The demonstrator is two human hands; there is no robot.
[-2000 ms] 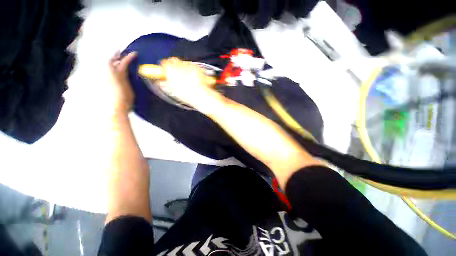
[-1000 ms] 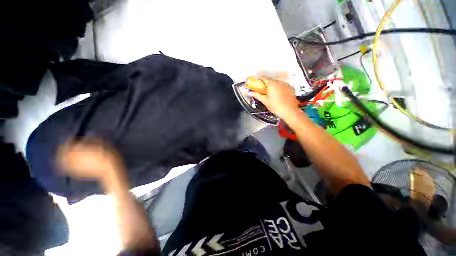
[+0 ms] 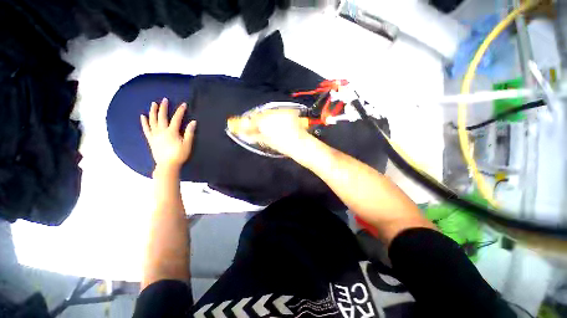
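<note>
A black garment [image 3: 217,161] lies over the navy blue padded board [image 3: 133,118], whose rounded left end shows bare. My right hand [image 3: 280,129] is closed around the tan-orange handle of the steam iron [image 3: 248,144]; the iron lies on the garment with its pointed end to the left. The red and white part [image 3: 332,102] is at the iron's rear. My left hand [image 3: 168,136] is flat with fingers spread, over the board's bare blue part and the garment's left edge. A strip of the garment sticks up past the board's far side.
A white table surface [image 3: 99,205] lies under the board. Piled black garments [image 3: 37,143] are at the left, and dark cloth hangs along the top. A black hose [image 3: 423,177] and a yellow hose [image 3: 463,118] run at the right. A green bag [image 3: 457,220] is at the lower right.
The iron has moved from the near right table edge onto the garment. My left hand has come to rest flat on the board. The board's left end now shows bare.
</note>
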